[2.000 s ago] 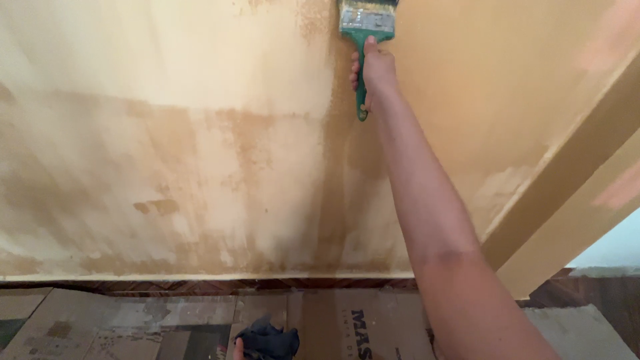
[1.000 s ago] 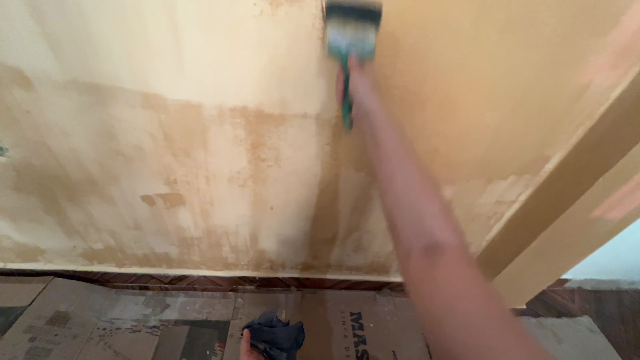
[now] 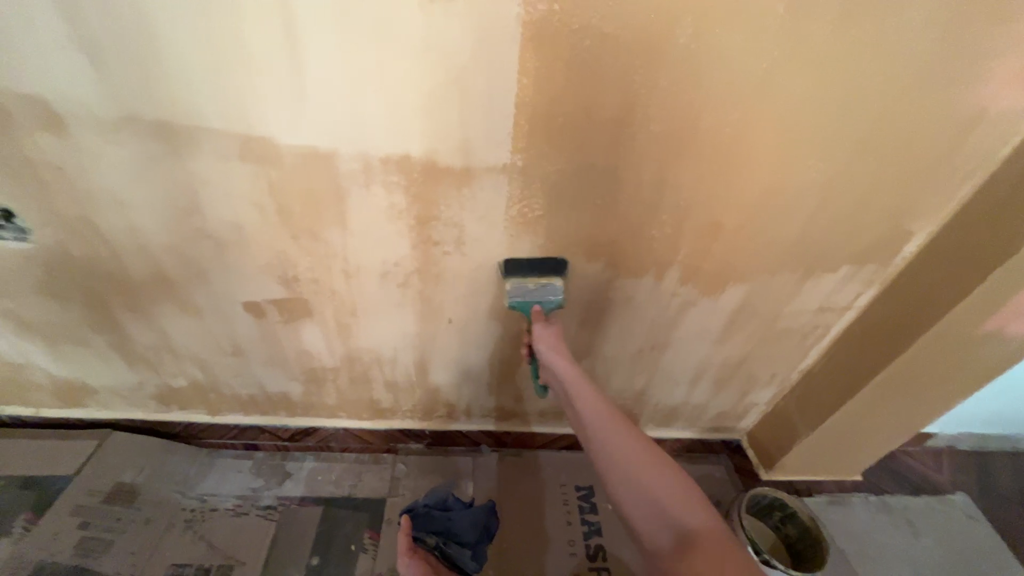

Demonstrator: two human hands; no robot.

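My right hand (image 3: 546, 340) grips the green handle of a wide flat paintbrush (image 3: 536, 288), its dark bristles pointing up against the wall (image 3: 384, 280). The brush is at the lower edge of a darker ochre painted area, with paler, streaked paint to its left and below. Low in the view, my left hand (image 3: 416, 552) holds a crumpled dark blue cloth (image 3: 454, 524) above the cardboard. An open paint bucket (image 3: 780, 532) stands to the right of my right forearm; its inner wall is smeared and it has pale contents.
Flattened cardboard sheets (image 3: 336, 472) cover much of the herringbone wood floor (image 3: 912, 468) along the wall's foot. A painted corner or door frame (image 3: 872, 336) rises on the right. At the far left is a wall opening (image 3: 12, 226), seemingly an electrical box.
My right hand has brought the brush down the wall from near the top of the view. A darker ochre band now shows above it. The bucket has come into view. My left hand still holds the cloth.
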